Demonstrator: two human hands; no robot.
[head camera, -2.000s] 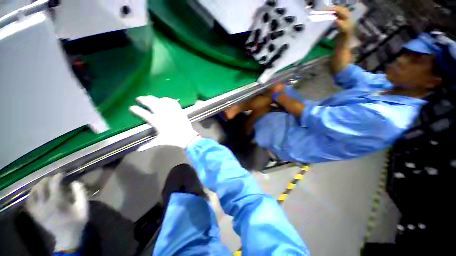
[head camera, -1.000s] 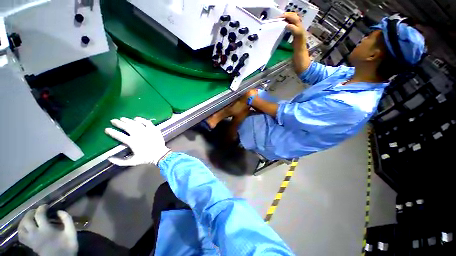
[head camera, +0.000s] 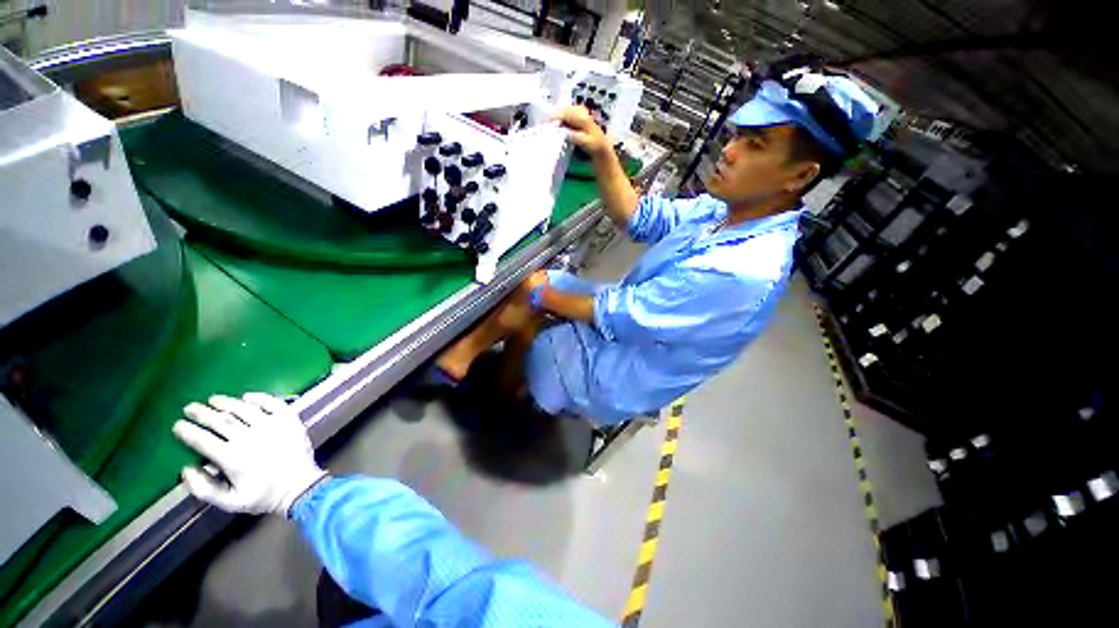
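My right hand (head camera: 252, 456), in a white glove, lies palm down across the conveyor's metal edge rail (head camera: 390, 356), fingers spread and holding nothing. Its fingertips are over the green work surface (head camera: 264, 350). My left hand is out of the picture. A white enclosure housing (head camera: 92, 202) with two black knobs stands at the left, cut off by the picture's edge. A white angled panel (head camera: 37, 472) is below it, nearer my hand. Another open white housing (head camera: 288, 104) lies farther along, with a panel bearing many black connectors (head camera: 457, 190) at its near end.
A seated coworker (head camera: 693, 301) in light blue faces the line, one hand (head camera: 582, 128) on the connector unit's panel top. Another white unit (head camera: 601, 92) stands beyond. Dark racks (head camera: 1006, 393) fill the right. Yellow-and-black tape (head camera: 659, 503) marks the grey floor.
The view has swung up and right, so the line and coworker appear farther left. My left hand has gone out of the picture. My right hand still rests on the rail.
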